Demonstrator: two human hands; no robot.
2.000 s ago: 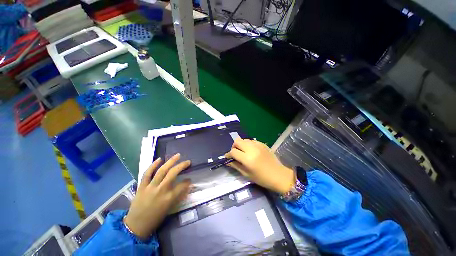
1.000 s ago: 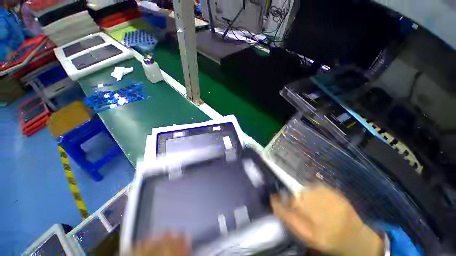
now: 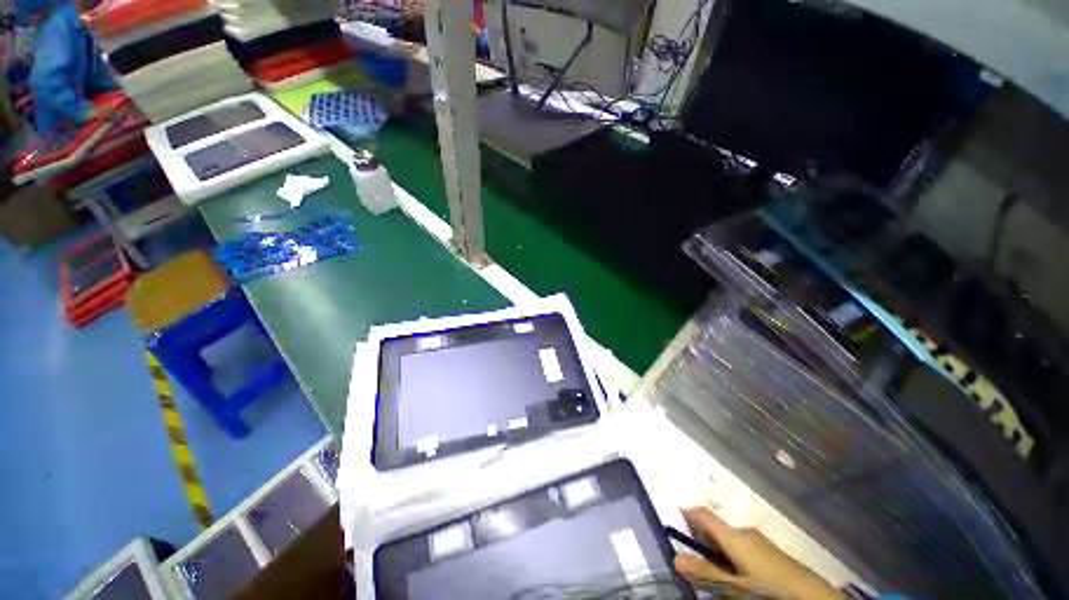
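A dark tablet back cover (image 3: 481, 387) with a grey centre, small white patches and a camera area at its right corner lies on white sheets (image 3: 362, 404) on the bench. A second dark cover (image 3: 528, 551) lies nearer me, cut off by the bottom edge. My right hand (image 3: 750, 560) is at the near cover's right side and holds a thin black pen-like tool (image 3: 700, 547). Whether its fingers also touch the cover I cannot tell. My left hand is not in view.
Clear blister trays (image 3: 797, 434) are stacked at right. A metal post (image 3: 456, 129), a white bottle (image 3: 374, 185), a white crumpled lump (image 3: 303, 189), blue film (image 3: 285, 246) and a white foam tray (image 3: 176, 172) stand beyond. A stool (image 3: 188, 293) and foam trays (image 3: 240, 524) are at left.
The cover that was raised and blurred one second ago is gone from there; two covers now lie flat on the sheets. My left hand has left the picture; my right hand is lower.
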